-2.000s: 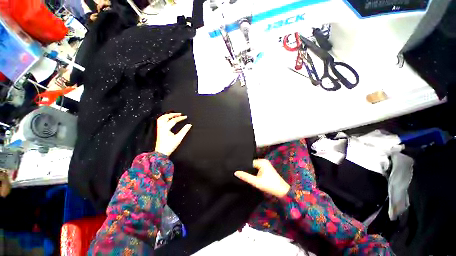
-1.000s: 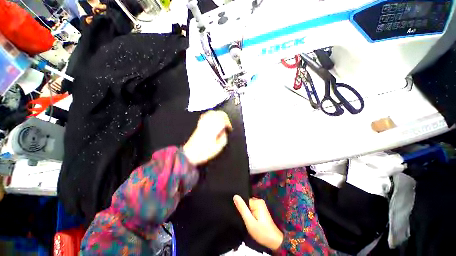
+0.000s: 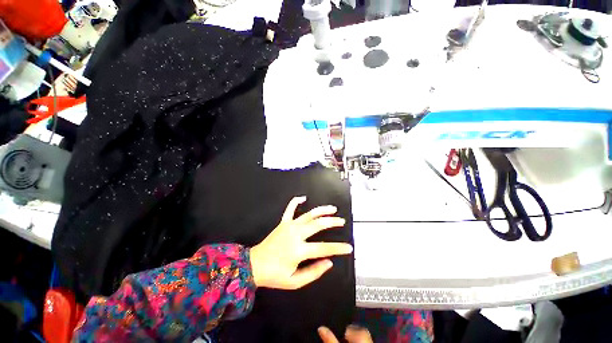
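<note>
A black cut panel (image 3: 235, 181) lies on the table, its right edge running up to the presser foot and needle (image 3: 342, 164) of the white sewing machine (image 3: 416, 80). A white fabric piece (image 3: 285, 127) lies beside the needle on its left. My left hand (image 3: 298, 251) rests flat on the black panel below the needle, fingers spread toward its right edge. My right hand (image 3: 345, 334) is mostly cut off by the bottom edge; fingertips show at the panel's lower edge, and its grip is hidden.
Speckled black fabric (image 3: 134, 127) is heaped on the left. Black-handled shears (image 3: 513, 201), red-handled snips (image 3: 463, 167) and a thin pointed tool lie under the machine arm. A tan block (image 3: 565, 263) sits near the front edge's ruler strip (image 3: 470, 293). A red stool (image 3: 60, 315) is at lower left.
The view has shifted, showing more of the machine top. My left hand has opened from a closed shape and lies flat, fingers spread. My right hand has gone mostly out of the picture.
</note>
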